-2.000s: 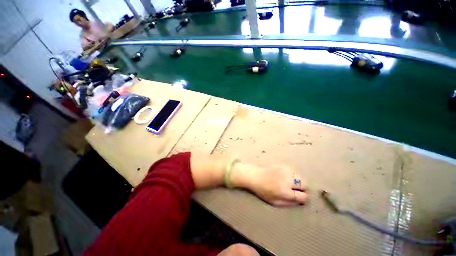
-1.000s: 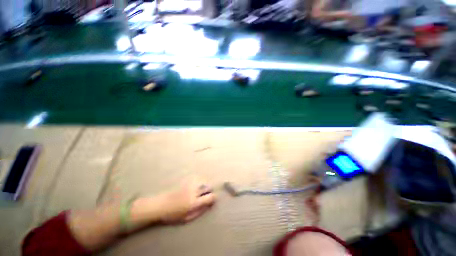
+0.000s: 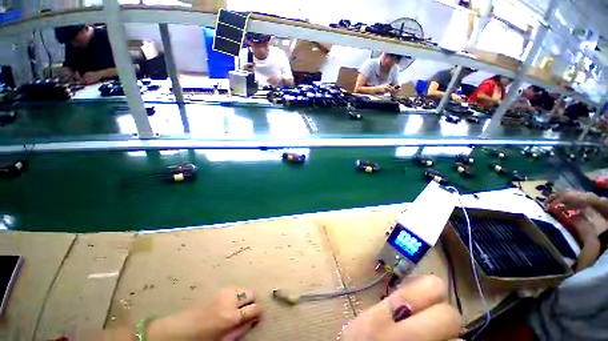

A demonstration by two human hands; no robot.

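My left hand (image 3: 208, 316) rests on the cardboard sheet (image 3: 180, 273), fingers curled, with a ring and nothing visible in it. The grey test lead (image 3: 333, 292) lies to its right, its pale connector end free and touched by neither hand. My right hand (image 3: 408, 316) is at the bottom edge, in front of the tester (image 3: 427, 220), which has a lit blue screen. Its fingers are bent, and a small dark red item shows on or between them; whether it holds anything cannot be told.
Black corded units lie along the green conveyor belt (image 3: 247, 193). A carton of dark flat parts (image 3: 510, 250) stands right of the tester, a pale cable looping by it. Another person's hand (image 3: 573, 198) is at far right. A smartphone (image 3: 8, 280) is cut off at left. People sit beyond the belt.
The view has swung right and up from the left side of the bench. My right hand has come into view near the tester. My left hand still rests beside the lead end.
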